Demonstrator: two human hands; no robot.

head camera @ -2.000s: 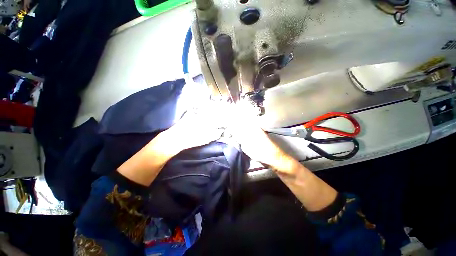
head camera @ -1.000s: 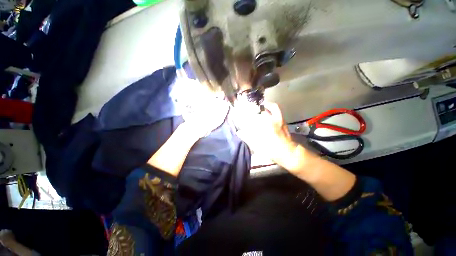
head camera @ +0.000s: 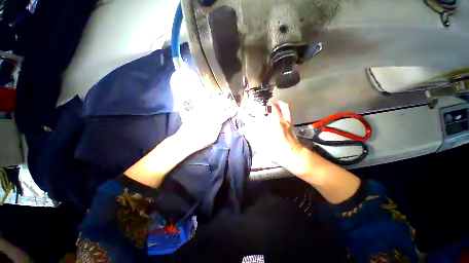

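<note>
A dark navy garment piece lies left of the needle and falls over the table's front edge toward my lap. My left hand lies on the cloth just left of the needle area, partly lost in white glare. My right hand is at the right of the presser foot and needle area, also washed out. The glare hides my fingertips and whatever they may grip. Scissors with one red and one black handle loop lie on the machine bed right of my right hand, blades partly behind it.
The sewing machine arm stands above and behind my hands. A blue tube leads down to the bright lamp. A control panel is at the right. Dark garments heap at the far left. A blue packet is below.
My left hand first moved closer to the needle, then slightly back left. My right hand moved up beside the presser foot and has stayed there. The view has shifted closer to the machine.
</note>
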